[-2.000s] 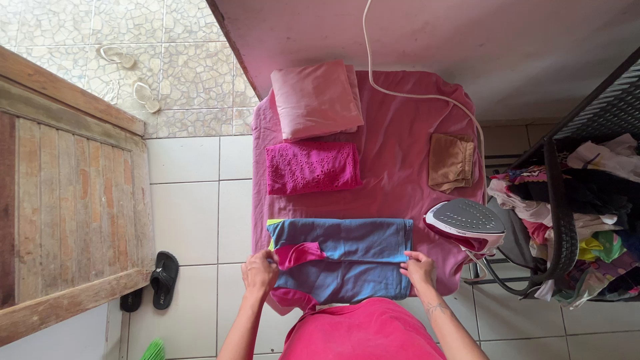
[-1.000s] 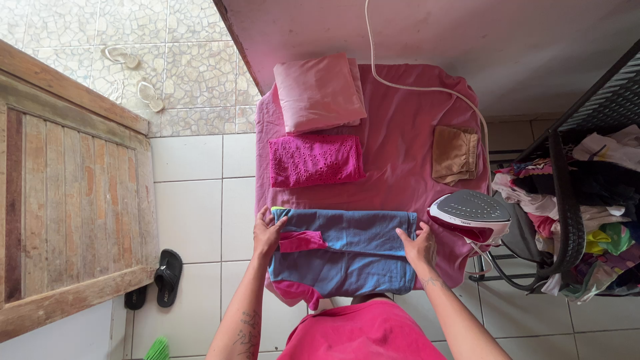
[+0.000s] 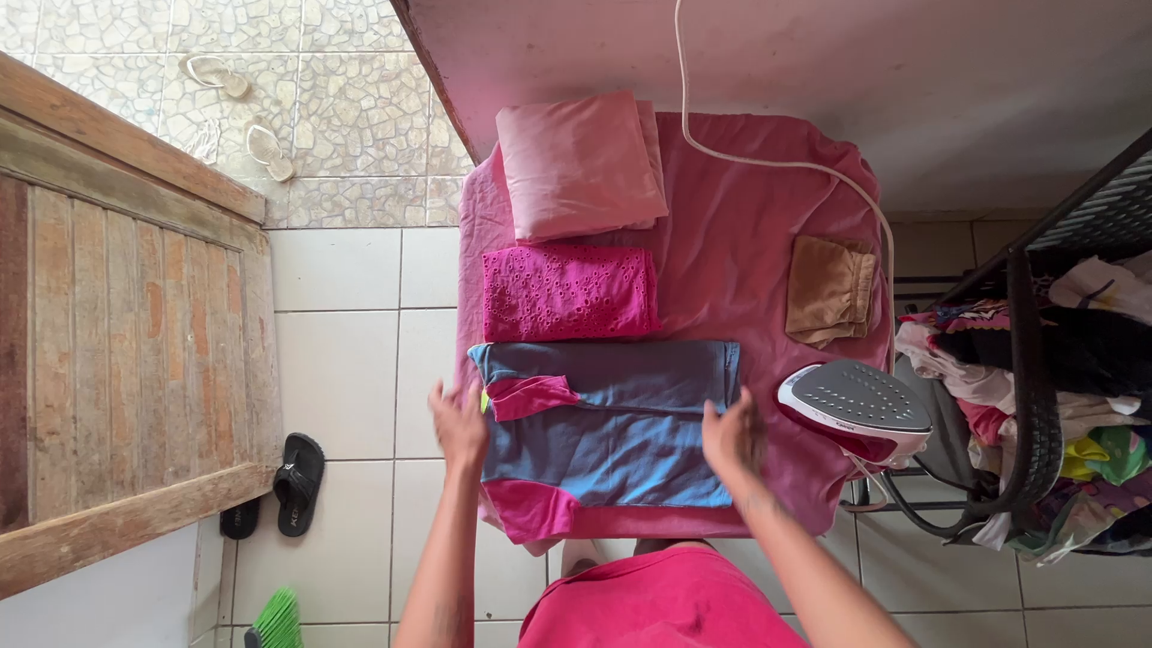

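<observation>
A blue T-shirt with pink sleeves (image 3: 621, 450) lies partly folded near the front edge of the cloth-covered ironing surface (image 3: 720, 216). At its left end is my left hand (image 3: 461, 427), fingers apart and holding nothing. My right hand (image 3: 733, 436) is at the shirt's right end, thumb over the fabric edge, with no clear grip. Above the shirt sit a folded bright pink eyelet garment (image 3: 571, 292) and a folded light pink cloth (image 3: 580, 171). To the right, a clothes iron (image 3: 855, 405) rests with its soleplate up, below folded brown shorts (image 3: 830, 290).
A black basket (image 3: 1035, 387) heaped with clothes (image 3: 1080, 360) stands at the right. The iron's white cord (image 3: 783, 165) runs over the surface's back. A wooden door (image 3: 135, 333), black slippers (image 3: 299, 484) and a green broom (image 3: 277, 621) are at the left.
One second ago both hands touched the shirt's two ends; now my left hand is off its left end. The shirt's lower part, with a pink sleeve, lies spread toward me.
</observation>
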